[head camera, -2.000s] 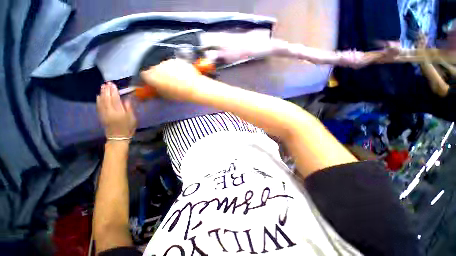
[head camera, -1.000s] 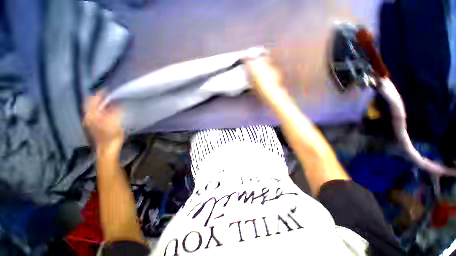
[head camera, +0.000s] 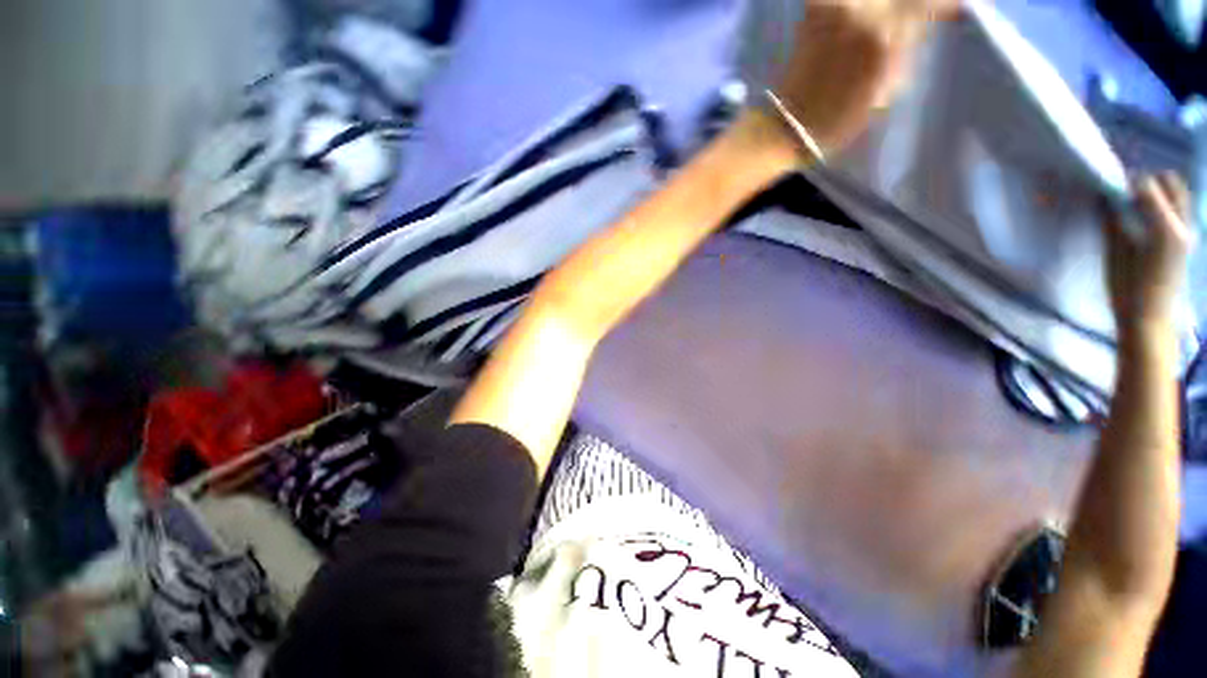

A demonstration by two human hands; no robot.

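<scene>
A light grey garment piece point(head camera: 973, 159) with dark bands hangs between my two hands, partly blurred, over the far side of the pressing table. My left hand point(head camera: 860, 66), at the top edge of the picture, holds its left part. My right hand point(head camera: 1149, 225), at the right, holds its other end. The iron point(head camera: 1026, 583) stands at the lower right on the table, partly hidden by my right forearm; its handle is not visible.
The lilac pressing table point(head camera: 794, 384) has a brownish patch. Striped pieces point(head camera: 490, 219) lie at its left, beside a crumpled grey-white heap point(head camera: 298, 186). A red thing point(head camera: 238, 417) and a box with cloth are below left.
The view has turned to the left. Both hands have moved to the table's far side, where a garment piece is now raised between them. The iron now shows at the lower right.
</scene>
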